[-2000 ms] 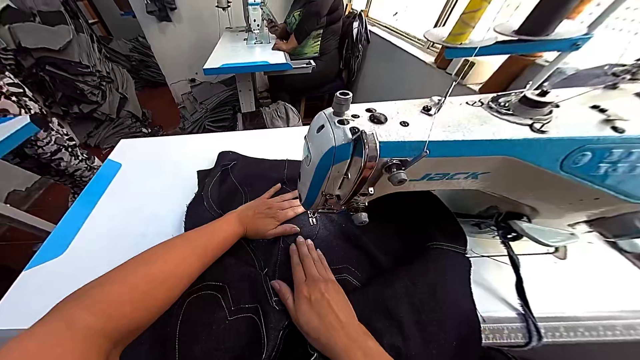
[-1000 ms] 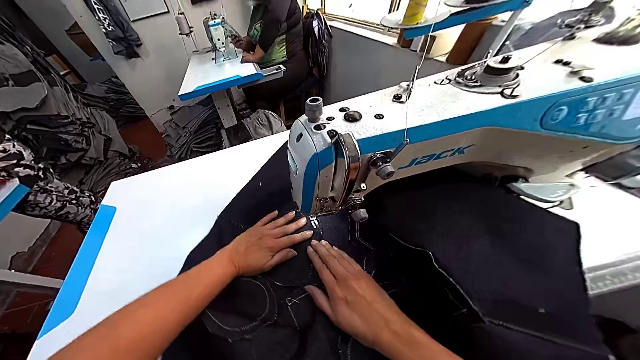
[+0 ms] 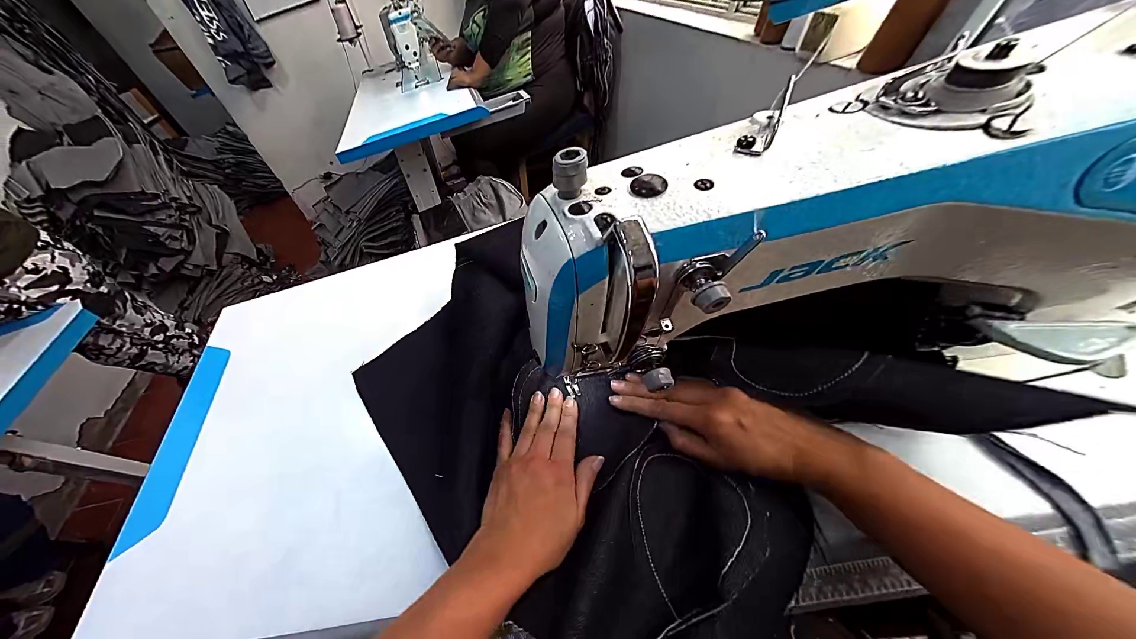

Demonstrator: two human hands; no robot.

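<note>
A Jack industrial sewing machine (image 3: 612,275) stands over dark denim-like fabric (image 3: 444,355) with pale curved stitching. Its metal presser foot (image 3: 572,386) rests at the cloth, partly hidden by the machine head. Flat on the fabric, just in front of the foot, lies my left hand (image 3: 541,484), fingers pointing at the foot. My right hand (image 3: 719,426) lies on the cloth to the right of the foot, fingertips pointing left beneath the machine head. Neither hand grasps the fabric; both press it from above.
The white table (image 3: 293,461) has a blue edge at left. Behind it, a person (image 3: 524,53) sits at another sewing machine (image 3: 408,40). Piles of dark fabric pieces (image 3: 133,195) lie at back left. A person's camouflage-clad leg (image 3: 115,311) shows at the left. A ruler strip (image 3: 856,581) lies at lower right.
The fabric has been turned under the machine head. My right hand has moved to the right side of the foot, and my left hand now lies in front of it.
</note>
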